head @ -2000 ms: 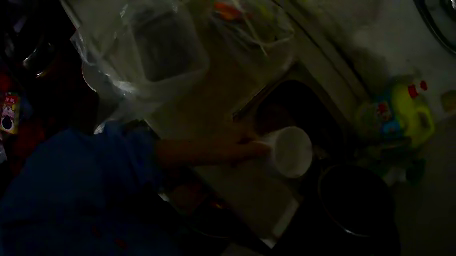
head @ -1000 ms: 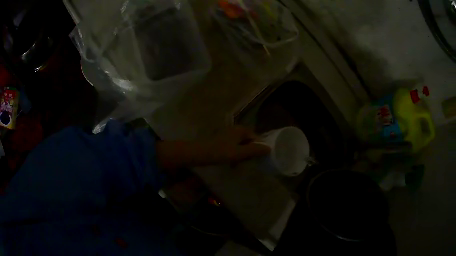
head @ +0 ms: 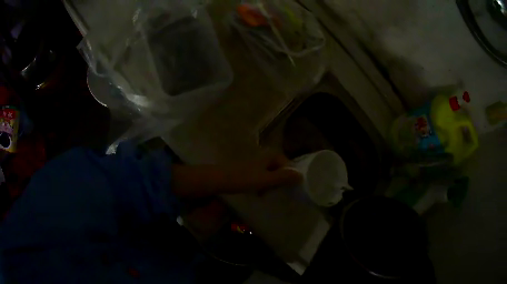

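The view is very dark. A white mug [head: 327, 178] is held over the near edge of the dark sink [head: 333, 125], tilted with its open mouth facing the camera. My left hand [head: 275, 175], at the end of a blue sleeve from the left, is closed on the mug's handle side; its fingers are only dimly visible. A small pale streak shows at the mug's right rim; I cannot tell what it is. A large black round vessel [head: 383, 236] is just below and right of the mug. My right hand is not in view.
A clear plastic tub [head: 189, 61] in thin plastic and a clear bag [head: 278, 33] with orange and green contents lie on the counter [head: 222, 119]. A yellow-green detergent bottle [head: 453, 133] and a green bottle [head: 445, 194] are right of the sink.
The mug and my left hand sit slightly lower in view than a second ago. The mug stays in my left hand. The pale streak now shows at its right rim, as a second ago.
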